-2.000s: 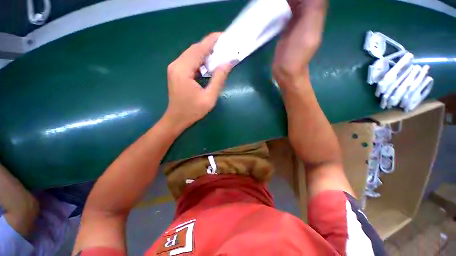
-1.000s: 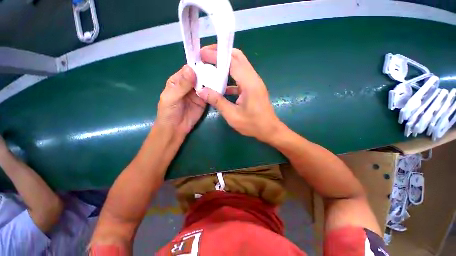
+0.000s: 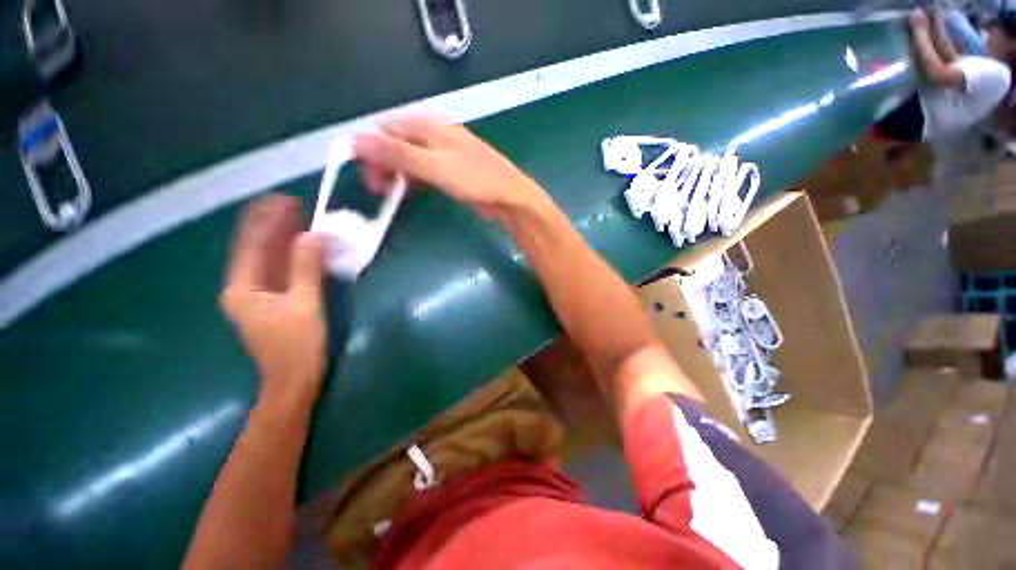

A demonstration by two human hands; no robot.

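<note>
A white looped unit (image 3: pixel 354 239) is held above the near side of the pale metal rail, its broad end toward me and blurred. My right hand (image 3: pixel 418 161) grips its far end. My left hand (image 3: pixel 273 284) is beside the broad end, blurred; whether its fingers touch the unit cannot be told. No blue shows on the held unit. A loose pile of white covers (image 3: pixel 685 189) lies on the green bench top at right.
An open brown carton (image 3: pixel 830 334) with tangled white loops (image 3: pixel 741 334) stands below the bench edge at right. Several units, one with a blue patch (image 3: pixel 50 167), lie on the dark conveyor beyond the rail (image 3: pixel 501 98). A person (image 3: pixel 967 95) is at far right.
The view has swung right. The held unit has changed from loop end up in both hands to a tilted pose, with my right hand at its far end and my left fingers spread beside it.
</note>
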